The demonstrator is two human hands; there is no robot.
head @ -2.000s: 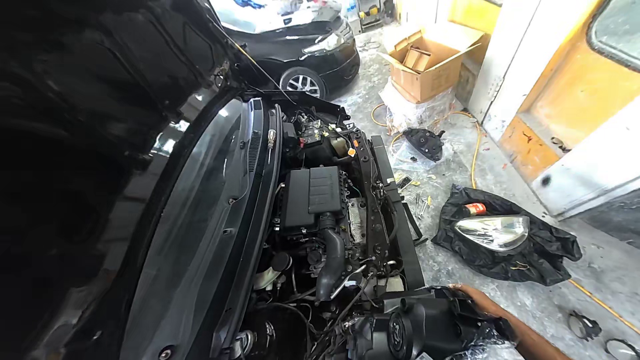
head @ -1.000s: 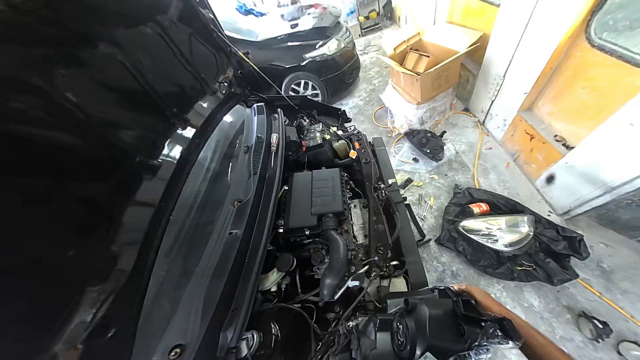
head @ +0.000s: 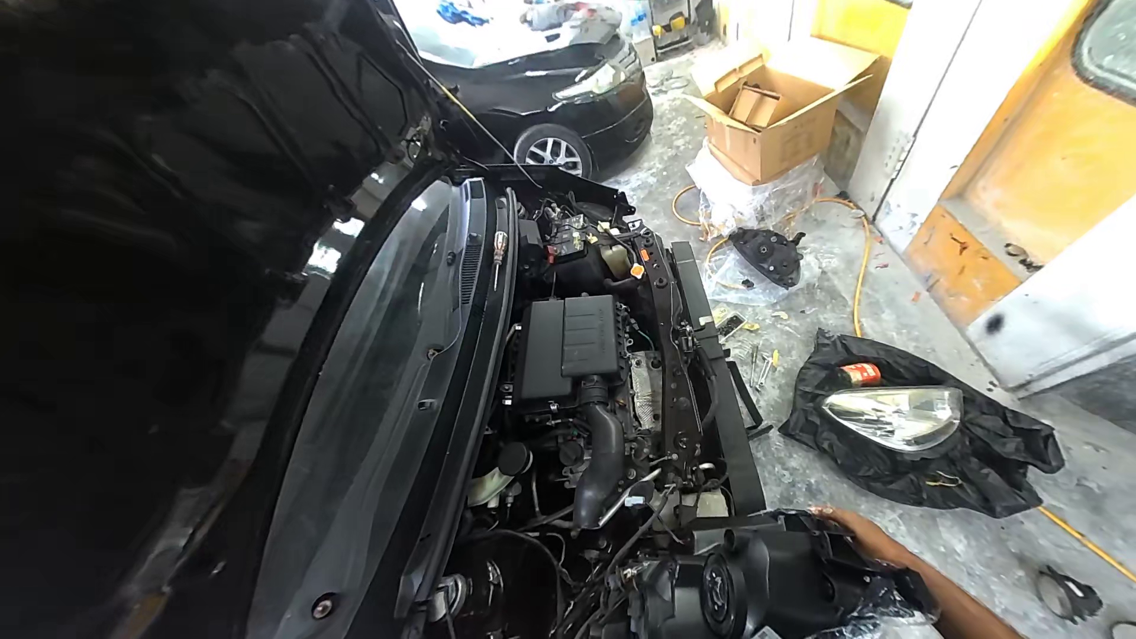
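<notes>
My right hand (head: 856, 532) reaches in from the lower right, its fingers on the outer edge of a black plastic headlight housing (head: 772, 572). The housing's back, with a round cap, faces up at the front corner of the car's engine bay; clear plastic film (head: 887, 608) lies along its lower right side. The palm is hidden, and my left hand is not in view. Left of the housing are cables and hoses, with a black air intake hose (head: 603, 457) and air filter box (head: 572, 346) above them.
A clear headlight (head: 896, 417) and a red can (head: 861, 374) lie on black sheeting (head: 1003, 453) on the floor. Beyond are tools (head: 761, 368), another black housing (head: 768, 256) and an open cardboard box (head: 772, 133). The raised hood (head: 177, 222) fills the left; a screwdriver (head: 500, 253) lies by the windshield.
</notes>
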